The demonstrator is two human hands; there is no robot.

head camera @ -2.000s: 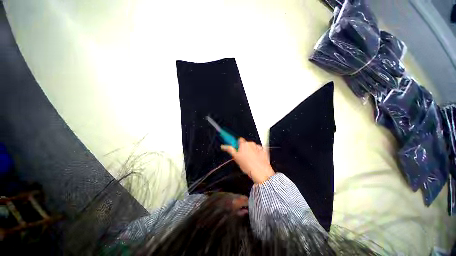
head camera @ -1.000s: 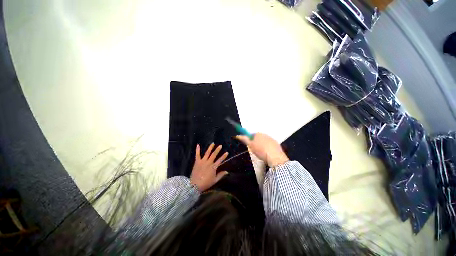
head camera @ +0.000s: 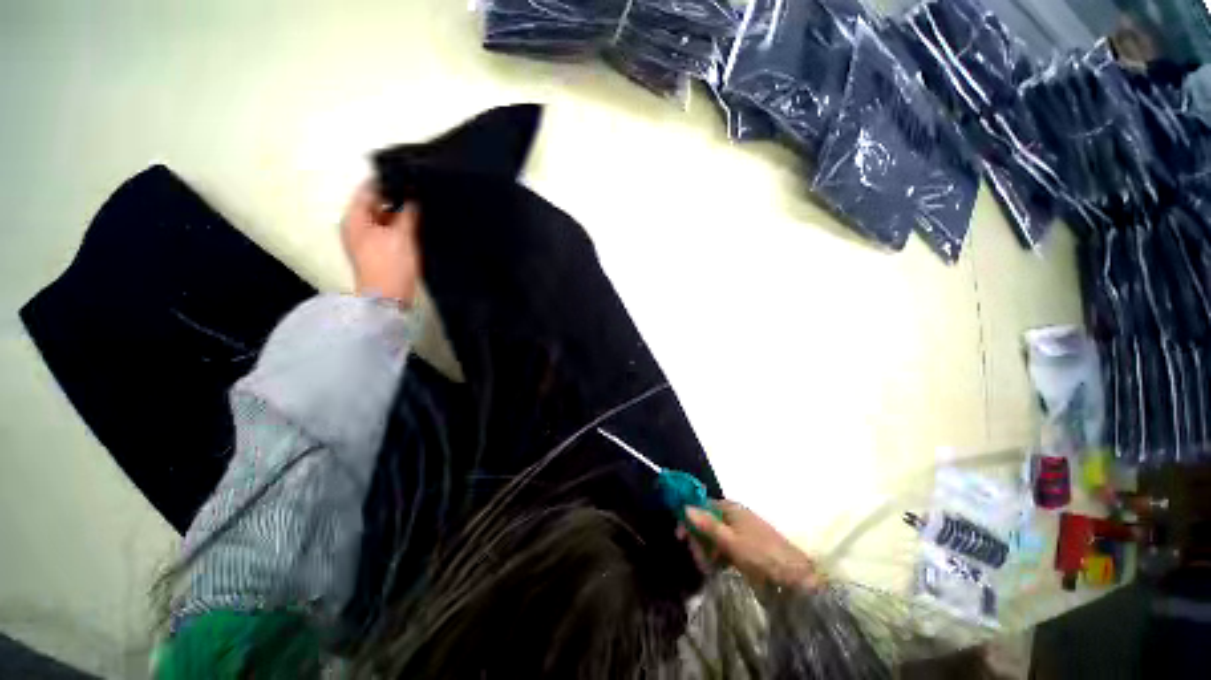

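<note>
Dark trousers (head camera: 531, 299) lie spread on the cream table, one leg to the left and the other at the centre. My left hand (head camera: 383, 246) grips the far end of the centre leg, where the cloth is folded over and slightly blurred. My right hand (head camera: 750, 542) holds a teal air blow gun (head camera: 687, 492) over the near right part of the trousers, its thin metal nozzle pointing up and left. My hair hides the near part of the trousers and some of my right hand.
Bagged trousers (head camera: 877, 146) lie along the far side, and packed bundles (head camera: 1162, 332) at the right. Empty printed polybags (head camera: 963, 545) lie at the near right. A crumpled white plastic bag (head camera: 1065, 379), a red-and-black item (head camera: 1050, 481) and red and yellow items (head camera: 1089, 551) are near the right edge.
The view has turned right, showing the right end of the table. My left hand has gone from lying flat on one leg to gripping the other leg's end. My right hand still holds the blow gun.
</note>
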